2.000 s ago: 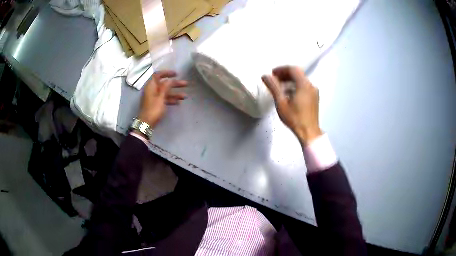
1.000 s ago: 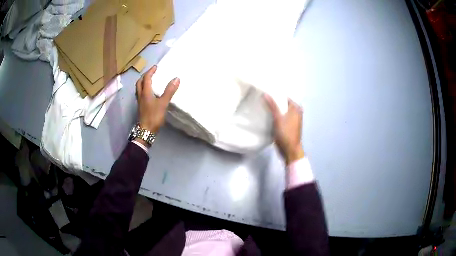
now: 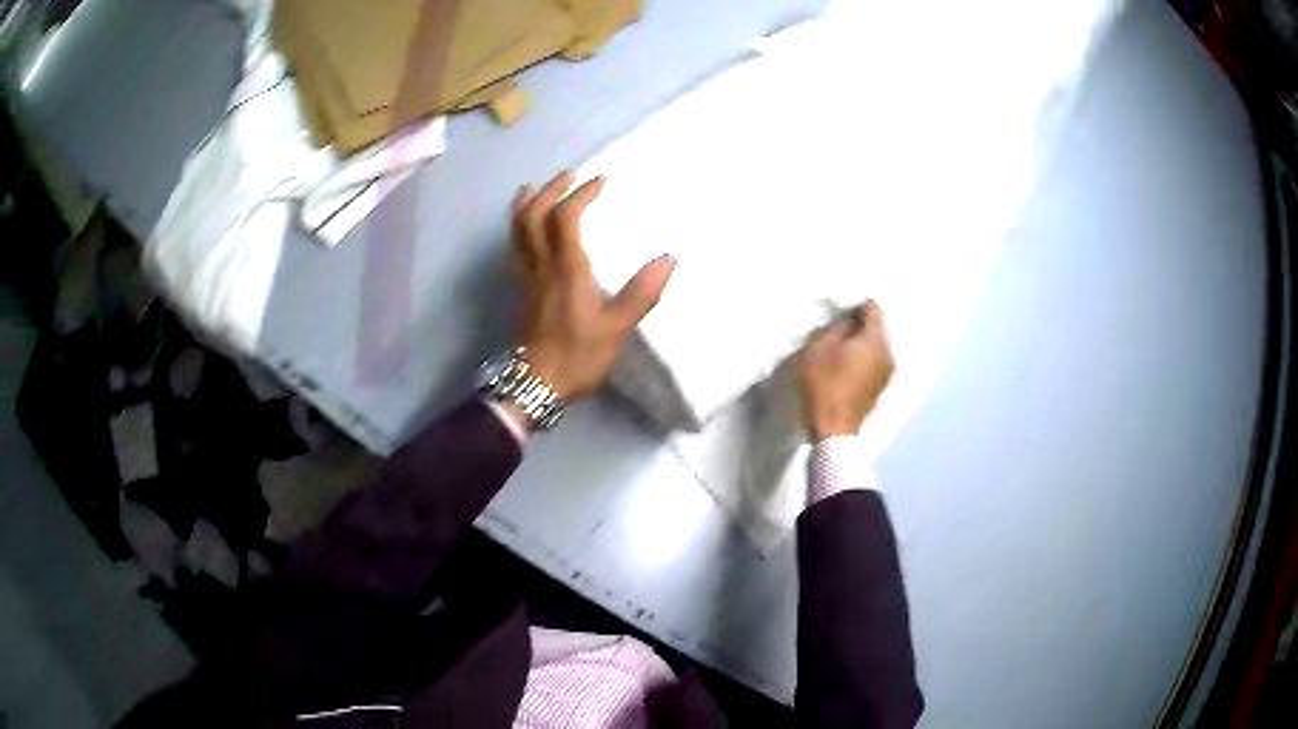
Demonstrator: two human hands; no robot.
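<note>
A thick white fabric roll [image 3: 769, 185] lies on the pale grey-blue table, partly washed out by glare. A flap of its white cloth [image 3: 755, 463] hangs loose from the near end onto the table. My left hand [image 3: 577, 292] rests on the left side of the roll's near end, fingers spread. My right hand [image 3: 847, 370] is closed on the edge of the white cloth at the roll's right side, fingertips pinched together.
Tan card patterns [image 3: 413, 57] lie at the upper left. A white garment with thin dark piping [image 3: 235, 214] lies beside them and reaches the table's near edge. Dark and pale cloth pieces [image 3: 171, 427] are below the table at the left.
My right hand has closed on the cloth edge, and a flap now hangs out from the roll's near end. My left hand stays on the roll's left side. The view has shifted.
</note>
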